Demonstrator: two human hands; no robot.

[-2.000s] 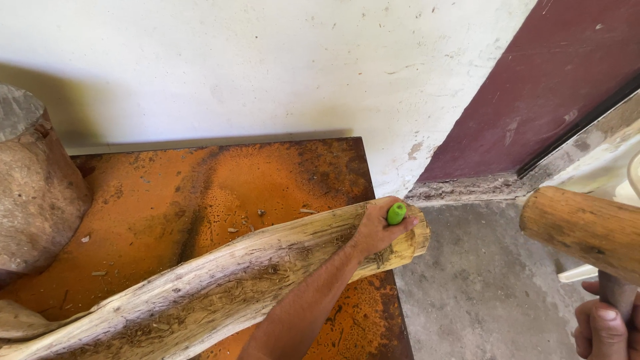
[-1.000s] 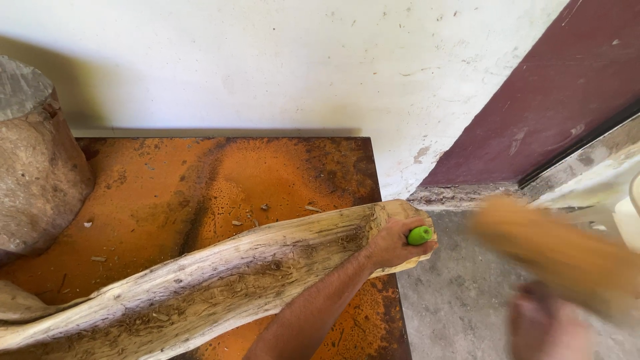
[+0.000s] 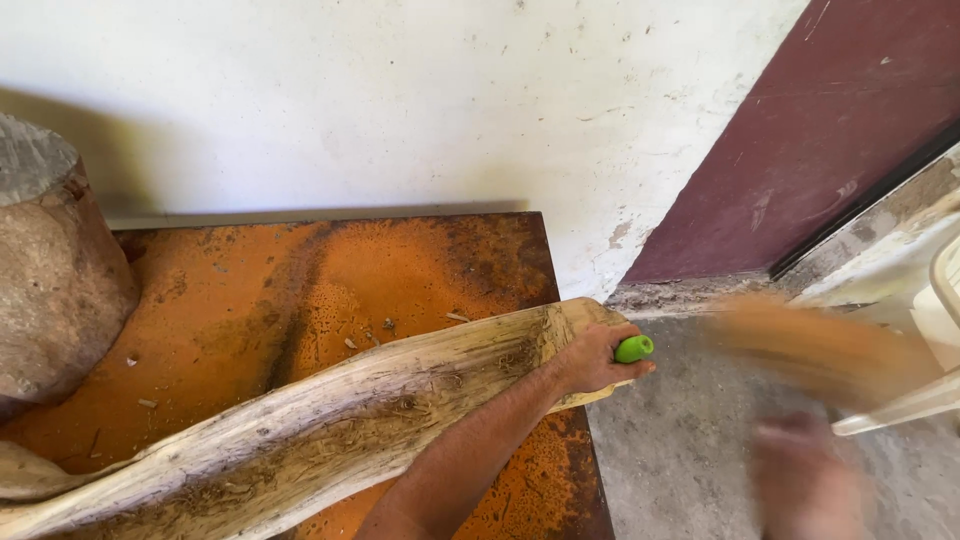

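My left hand (image 3: 600, 358) is closed around a green handle (image 3: 634, 349) at the right end of a long hollowed log (image 3: 300, 420). The rest of that tool is hidden by the hand and the wood. Loose shavings lie in the log's trough. At the lower right my right hand (image 3: 806, 472), blurred by motion, grips a wooden mallet; its head (image 3: 825, 349) is a blurred orange-brown shape to the right of the green handle, apart from it.
The log lies on a rusty orange table (image 3: 390, 270) with scattered wood chips. A thick wood stump (image 3: 56, 300) stands at the left. Behind is a white wall (image 3: 337, 97); a maroon panel (image 3: 817, 142) and a white plastic chair (image 3: 941, 322) are at the right, over a concrete floor (image 3: 675, 450).
The mallet was sharp two seconds ago and is blurred in the two later frames, moving with my right hand. My left hand stays on the green handle at the log's end.
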